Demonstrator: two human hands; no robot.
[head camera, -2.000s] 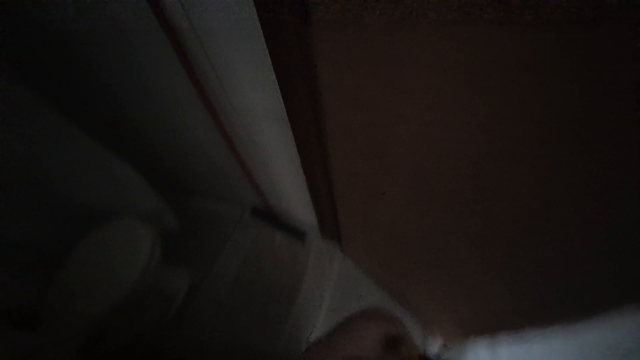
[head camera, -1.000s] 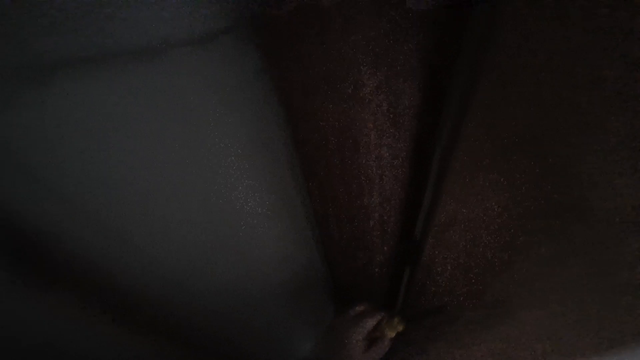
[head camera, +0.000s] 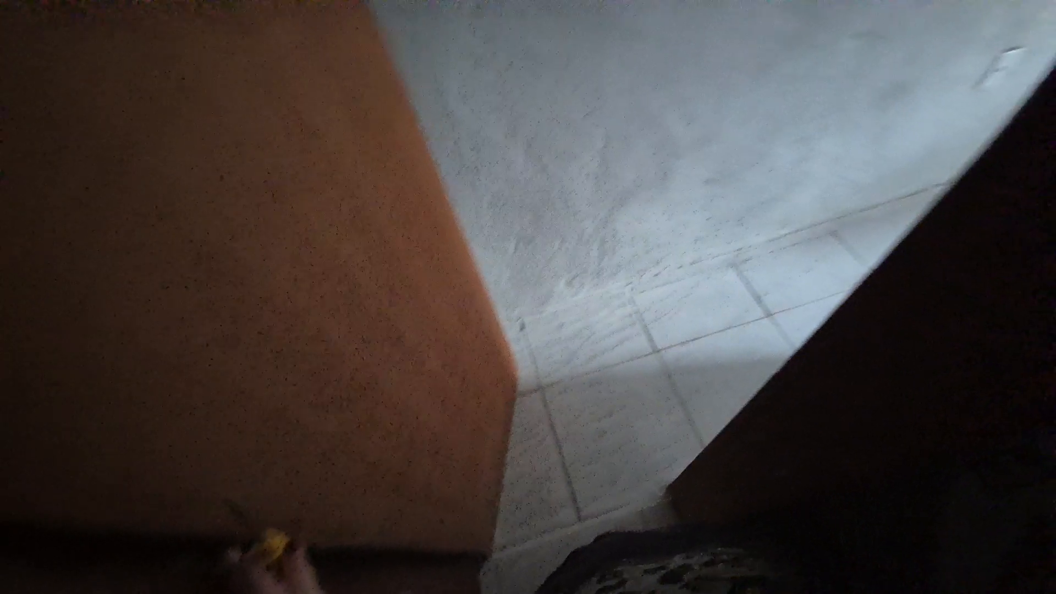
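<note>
My left hand is at the bottom edge, left of centre, low against a brown door panel. Its fingers close around a small yellow object, whose exact kind cannot be told in the dim, blurred picture. Only the fingers show; the rest of that hand is cut off by the frame. My right hand is not in view.
Beyond the panel's edge are a pale, rough wall and a light tiled floor. A dark panel slants along the right side. Patterned fabric shows at the bottom.
The view has swung strongly, and the scene is brighter. The lit wall and tiled floor now show between two panels; one second ago the view held mostly dark surfaces.
</note>
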